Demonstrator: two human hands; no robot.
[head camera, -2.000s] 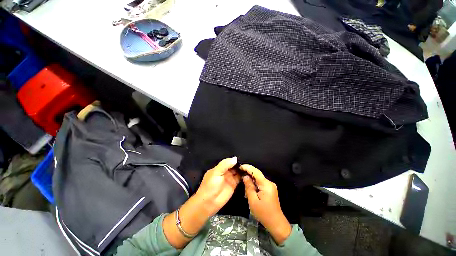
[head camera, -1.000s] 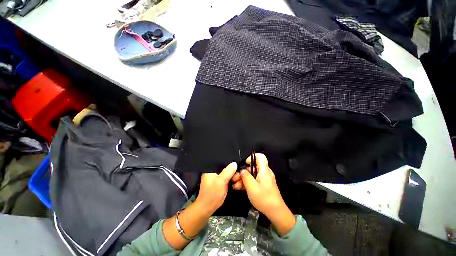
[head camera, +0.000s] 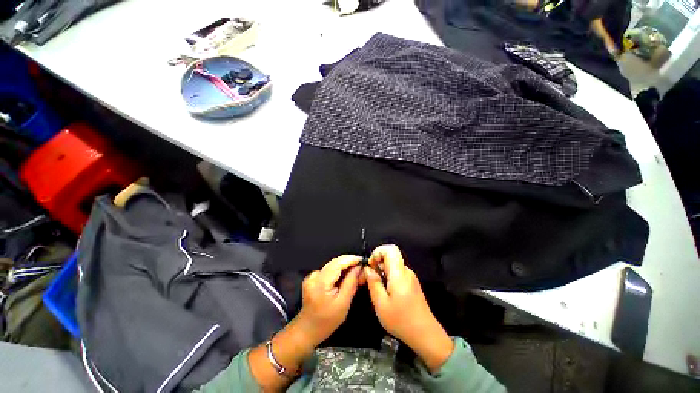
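Note:
The black coat lies on the table, with its near edge drawn toward my lap and its dark grey checked part folded over it. My left hand and my right hand meet at the coat's near edge, fingertips pinched together on dark cloth. A thin needle stands upright just beyond the fingertips; which hand holds it cannot be told. Anything small between the fingertips is hidden. A dark button shows on the black front edge to the right.
A blue-grey tray with dark buttons and a pink item stands at the upper left. A smartphone lies at the right table edge. A grey garment with white piping and a red crate are at left. Another person's arm shows at the upper right.
My two hands have come closer together at the fingertips. The dark loop seen by my right fingers one second ago no longer shows. The view has tilted up slightly.

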